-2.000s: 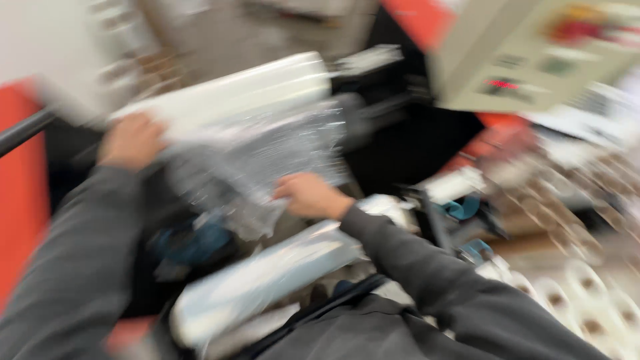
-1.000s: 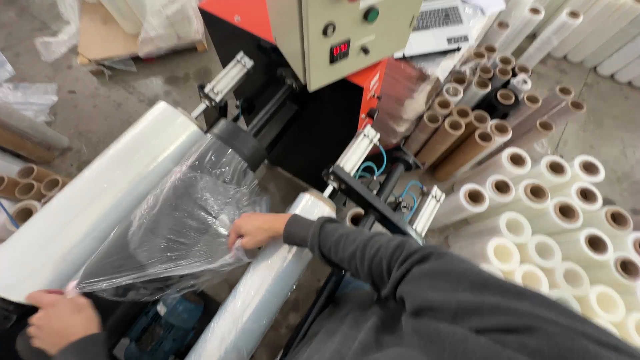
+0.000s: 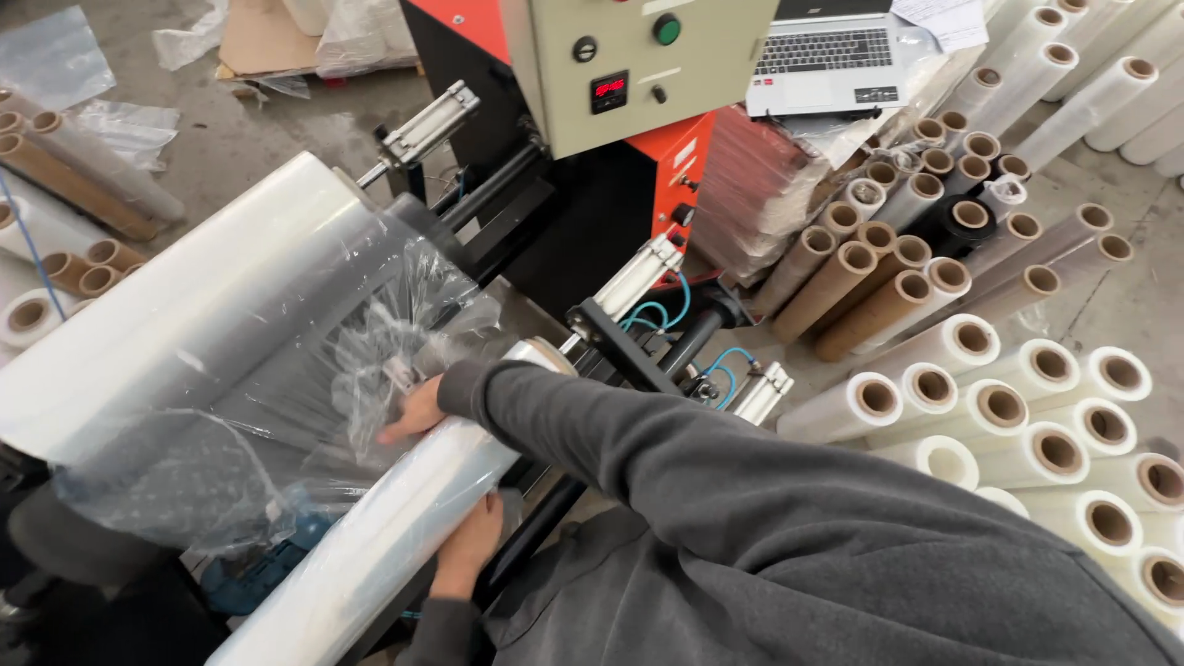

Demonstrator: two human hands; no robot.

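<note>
A large roll of clear plastic film (image 3: pixel 185 305) lies across the machine at the left. From it a loose, wrinkled sheet of film (image 3: pixel 370 342) spreads toward a smaller film roll (image 3: pixel 398 527) nearer my body. My right hand (image 3: pixel 416 410) reaches over the smaller roll, its fingers at the bunched film; whether they grip it is unclear. My left hand (image 3: pixel 474 541) is against the near side of the smaller roll, its fingertips partly hidden by the roll. A pneumatic cylinder (image 3: pixel 629 282) stands past the smaller roll's far end.
A control box (image 3: pixel 638 74) with knobs and a red display stands ahead, with a laptop (image 3: pixel 823 60) beyond it. Many upright film rolls (image 3: pixel 999 407) and cardboard cores (image 3: pixel 846 268) crowd the floor at the right. More rolls (image 3: pixel 79 166) stand at the far left.
My left hand has left the near left end of the large roll and is now at the near side of the smaller roll. My right hand remains at the loose film.
</note>
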